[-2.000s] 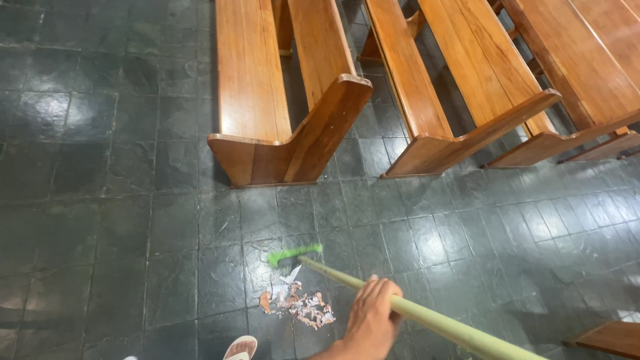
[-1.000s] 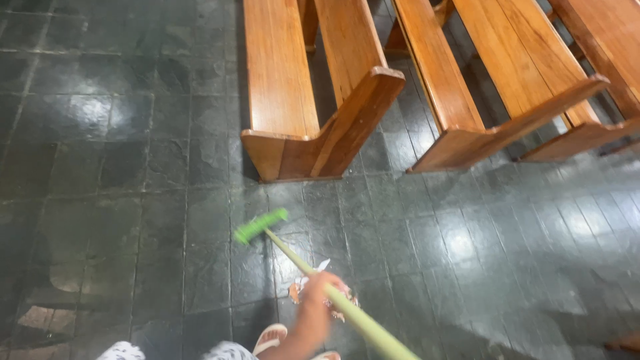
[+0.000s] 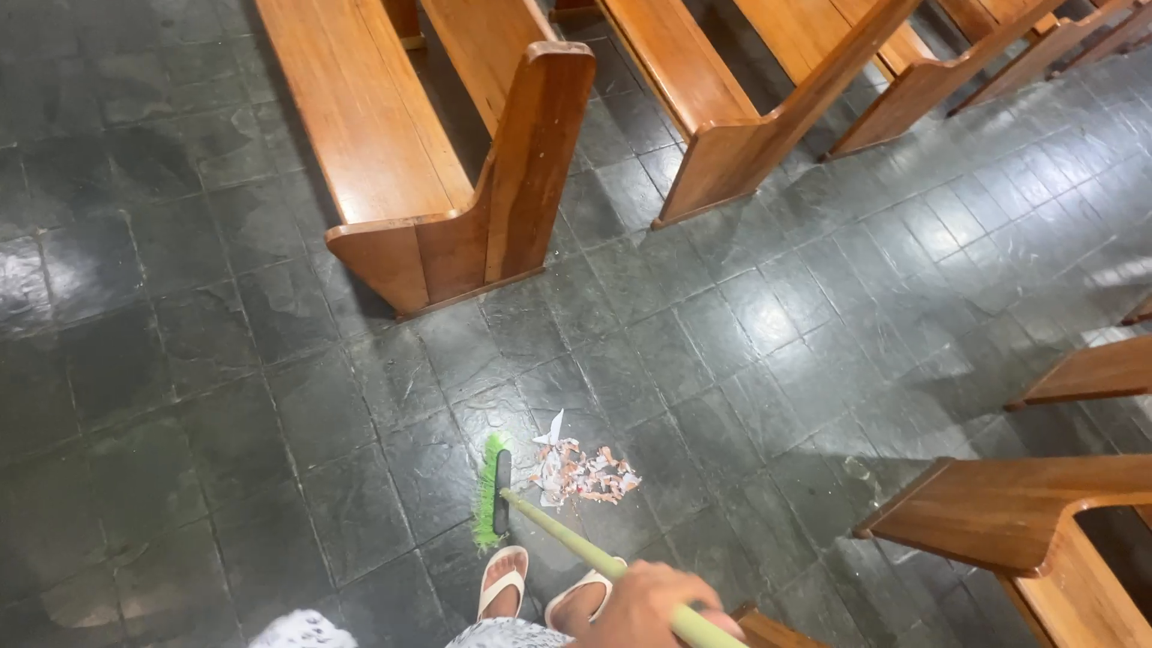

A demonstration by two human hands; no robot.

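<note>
One hand, which looks like my right hand (image 3: pixel 661 605), grips the pale green handle of a broom (image 3: pixel 562 533) at the bottom of the head view. The broom's dark head with green bristles (image 3: pixel 489 493) lies on its side just left of a small heap of paper scraps and brownish bits (image 3: pixel 583 472) on the dark tile floor. A gap of floor separates bristles and heap. My feet in white flip-flops (image 3: pixel 502 585) stand just below the broom head. My other hand is out of view.
Wooden pews (image 3: pixel 387 117) stand in a row along the top, the nearest one's end panel (image 3: pixel 477 243) above the heap. More pews (image 3: pixel 1008 504) stand at the lower right. Dark stone tiles (image 3: pixel 306 396) run between them.
The broom head was above the heap, then up and left of it; now it is beside the heap, closer to my feet. The view has shifted, showing pews at the right.
</note>
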